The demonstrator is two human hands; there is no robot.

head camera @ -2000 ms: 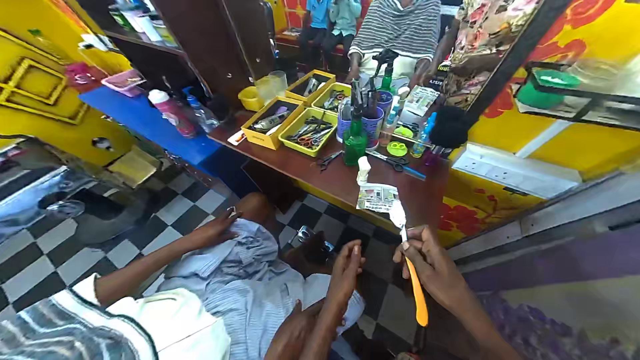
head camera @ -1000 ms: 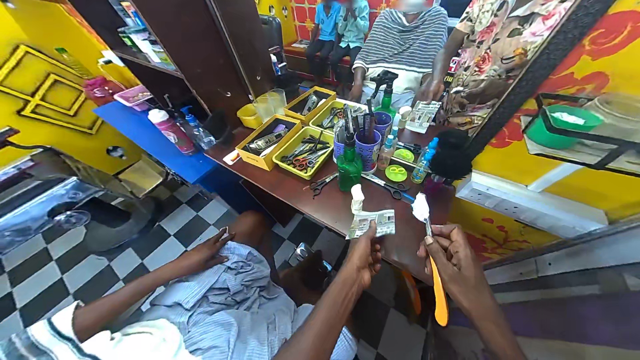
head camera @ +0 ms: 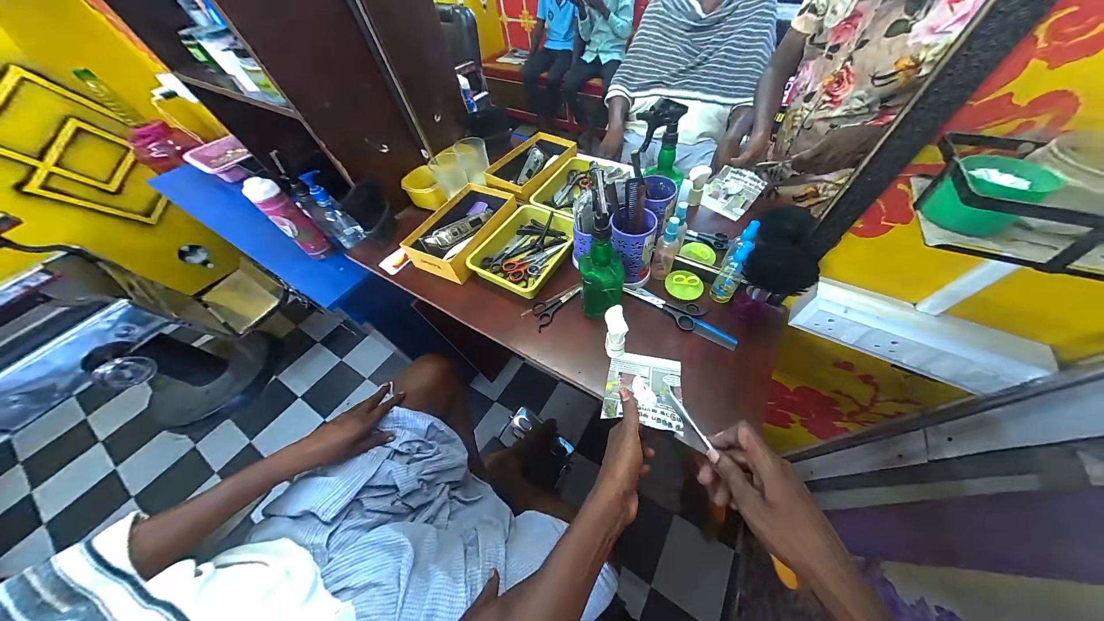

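My right hand (head camera: 750, 487) grips a straight razor (head camera: 693, 418), its narrow metal part reaching over a printed piece of newspaper (head camera: 660, 371) at the counter's front edge. White foam (head camera: 642, 391) lies on the paper beside the razor's tip. My left hand (head camera: 623, 457) is at the paper's near edge, thumb up against it; whether the fingers pinch it cannot be told. Part of an orange handle (head camera: 783, 572) shows below my right wrist. Just behind the paper stands a small white bottle-like object (head camera: 615, 332). A green spray bottle (head camera: 602, 280) is behind that.
A seated person with a striped cape and blue checked cloth (head camera: 405, 509) is at the left. The counter (head camera: 552, 332) holds scissors (head camera: 552, 308), a yellow tray of scissors (head camera: 496, 280), clippers in a yellow box (head camera: 444, 267), purple cups (head camera: 638, 250) and a blue comb (head camera: 711, 332). A mirror rises behind.
My left hand has come to the newspaper since the earliest frame. The foam seen on the tool in my right hand in both earlier frames now lies on the paper, with the tool lowered over it.
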